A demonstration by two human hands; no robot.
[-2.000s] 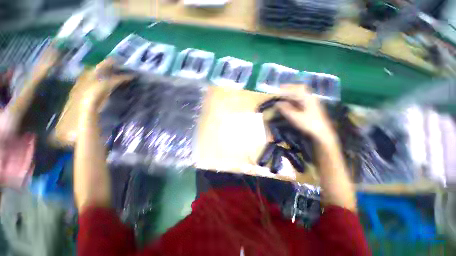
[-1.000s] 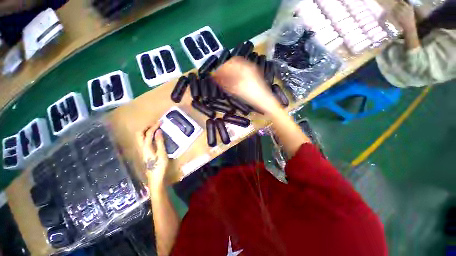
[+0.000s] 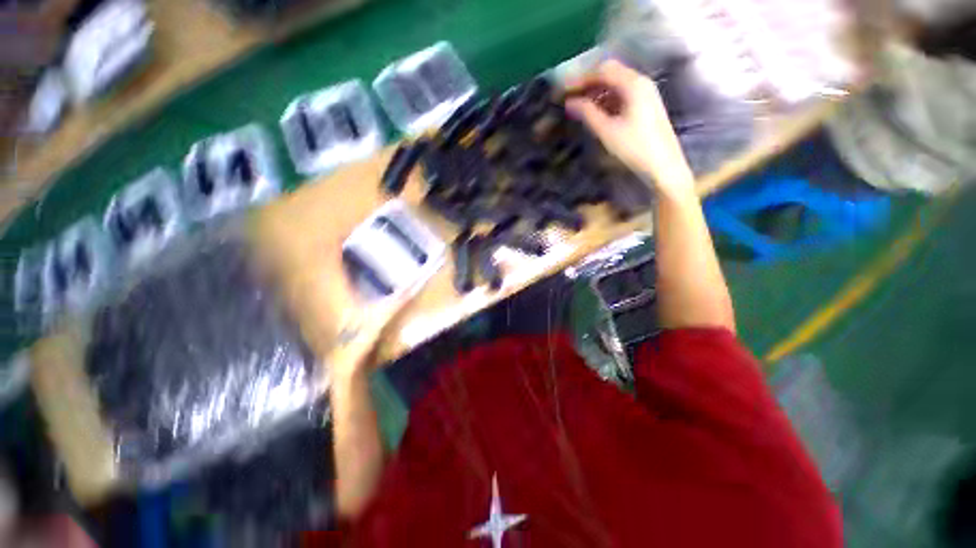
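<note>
The frame is blurred. A white packing insert (image 3: 392, 253) with dark slots or units lies tilted on the tan bench. My left hand (image 3: 367, 334) is at its lower edge; whether the fingers grip it is unclear. A loose pile of black oblong units (image 3: 514, 161) lies right of the insert. My right hand (image 3: 626, 116) is over the pile's far right end, fingers curled around a dark gap; whether it holds a unit is unclear.
Several filled white inserts (image 3: 231, 171) line the green surface beyond the bench. A clear blister tray of wide black units (image 3: 203, 332) lies left. Pale pink-white pieces (image 3: 765, 43) are far right, a blue stool (image 3: 797, 214) below them. Dark trays (image 3: 626, 289) sit below the bench edge.
My right hand has moved right and away from me, to the pile's far end. My left hand has dropped from the insert's left side to its lower edge.
</note>
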